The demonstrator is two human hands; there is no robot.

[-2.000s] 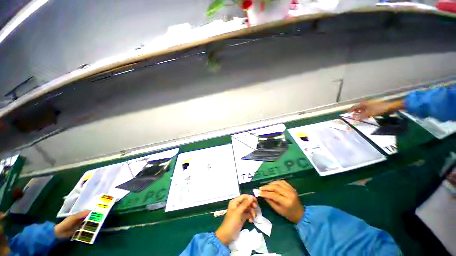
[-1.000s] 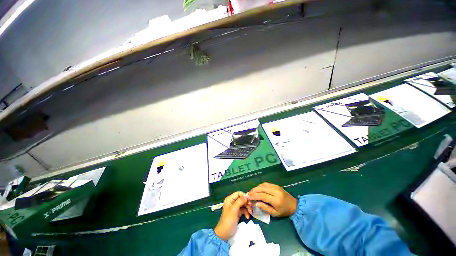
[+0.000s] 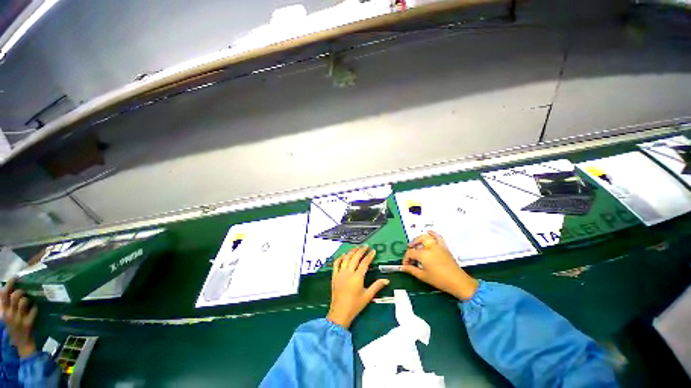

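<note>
A green and white box lid (image 3: 350,221) with a laptop picture and "TABLET PC" lettering lies in front of me. My left hand (image 3: 354,286) rests on its front edge, fingers spread, holding nothing. My right hand (image 3: 437,265) pinches one end of a small pale label (image 3: 390,267) at the lid's front edge. Whether the label touches the edge all along cannot be told. A pile of white slips (image 3: 400,350) lies on the green bench below my hands.
White-faced boxes (image 3: 257,260) and printed lids alternate along the green belt. A dark green box (image 3: 91,267) is at the left. Another person's hand (image 3: 18,317) is at the left edge, near a label sheet (image 3: 74,356). A pale object (image 3: 676,326) is at the right edge.
My hands have moved from above the slips forward to the lid's edge and come apart. The small label now shows at that edge. Another person's hand has appeared beside the green box at the left.
</note>
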